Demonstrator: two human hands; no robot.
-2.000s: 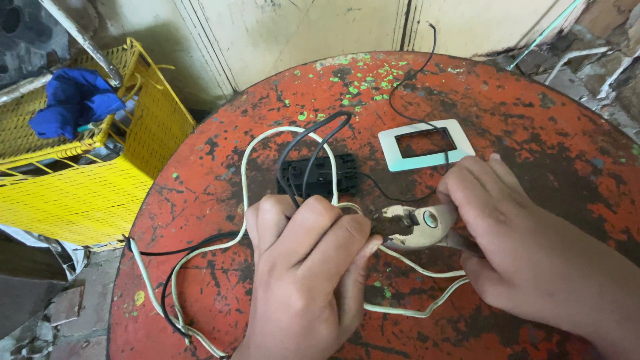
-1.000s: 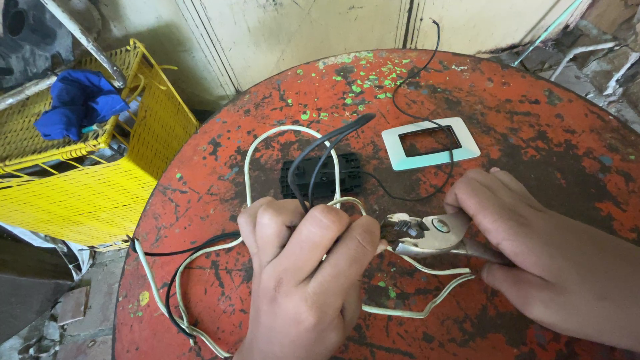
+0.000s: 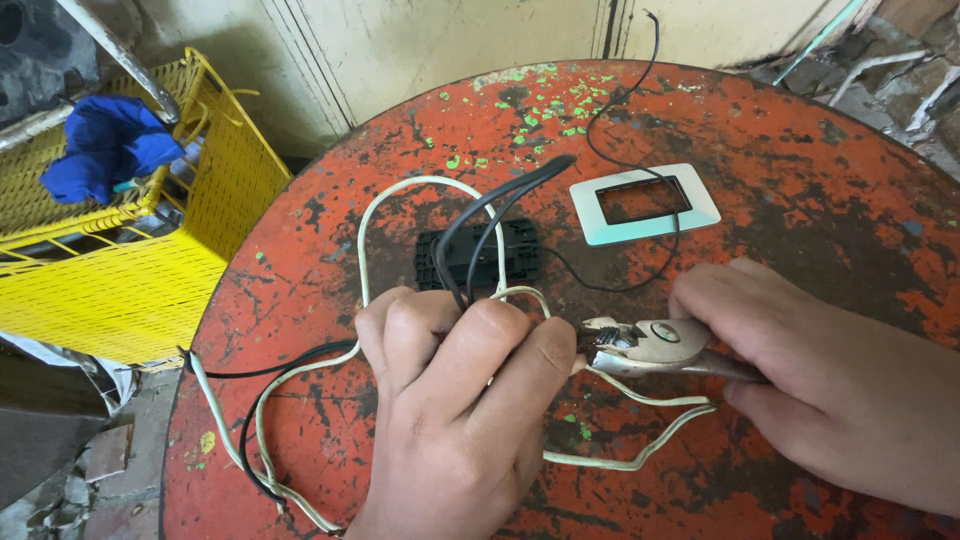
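Note:
My left hand (image 3: 465, 390) grips a bundle of black wire (image 3: 495, 195) and white wire (image 3: 420, 180) near the table's middle; its fingertips are partly hidden. In my right hand (image 3: 765, 352) are metal combination pliers (image 3: 660, 341), whose jaws touch the wire end beside my left fingertips. What lies between the jaws is hard to make out. Behind my left hand lies a black plastic module (image 3: 484, 255), with a thin black wire running from it. That wire crosses a white rectangular faceplate (image 3: 589, 217) with a dark-edged opening. More white wire (image 3: 630, 463) lies between my hands.
A round red table (image 3: 300, 262) with worn, chipped paint carries everything. To the left stands a yellow woven basket (image 3: 112, 300) with a blue cloth (image 3: 109, 146) on top. A pale wall (image 3: 450, 52) rises behind the table, and rubble (image 3: 915, 82) lies at the back right.
The pliers have turned slightly in my right hand, and their jaws remain near my left fingertips. The black wire loop above my left hand leans farther right than at first.

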